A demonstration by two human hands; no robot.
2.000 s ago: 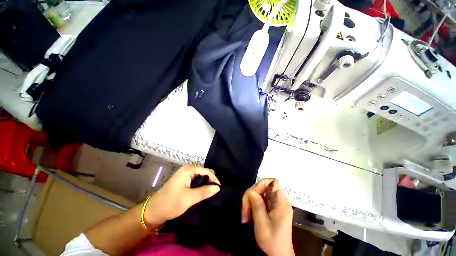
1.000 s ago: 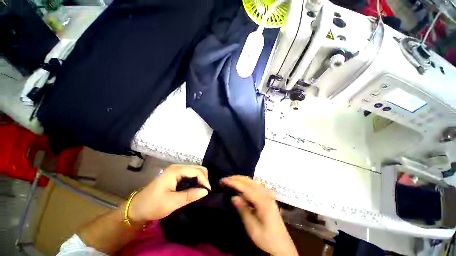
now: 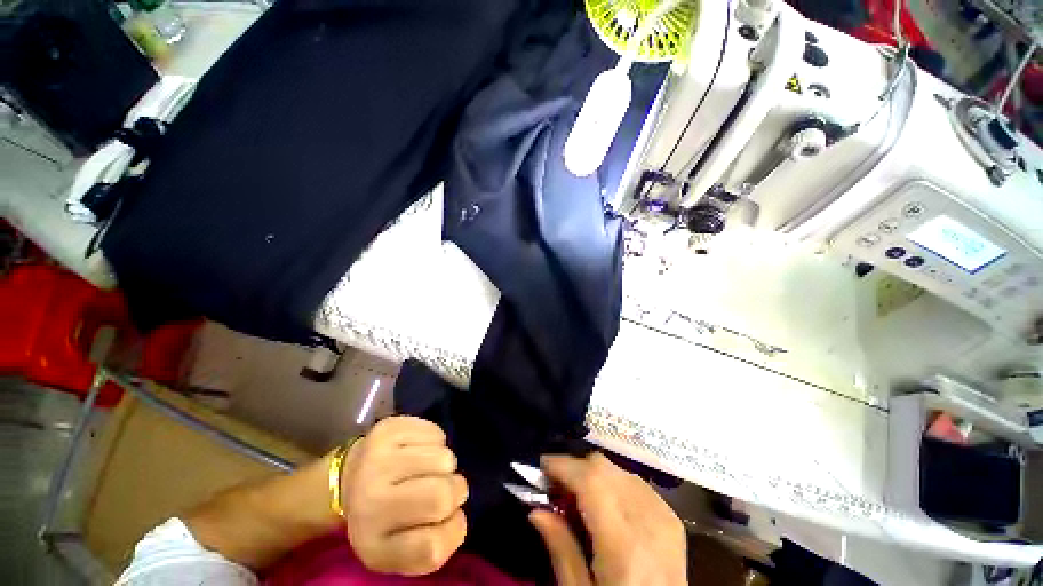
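Note:
The dark garment piece (image 3: 538,286) runs from the white table over its front edge down to the lap, with shinier cloth beside the needle area. My left hand (image 3: 406,495) is a closed fist, back of the hand up, over the dark cloth at the lap; whether cloth is inside it is hidden. My right hand (image 3: 612,515) holds small thread snips (image 3: 531,485), their two silver blades apart and pointing left towards my left hand, above the dark cloth.
The white sewing machine (image 3: 846,149) stands at the right behind the cloth, with a white lamp (image 3: 598,121) and a yellow-green fan (image 3: 646,25) beside its head. A red stool (image 3: 52,326) is at the left. A black box (image 3: 74,69) is at the back left.
My left hand has turned into a fist, and the pinched cloth no longer shows. My right hand has moved slightly right and down, and the snips' open blades now show.

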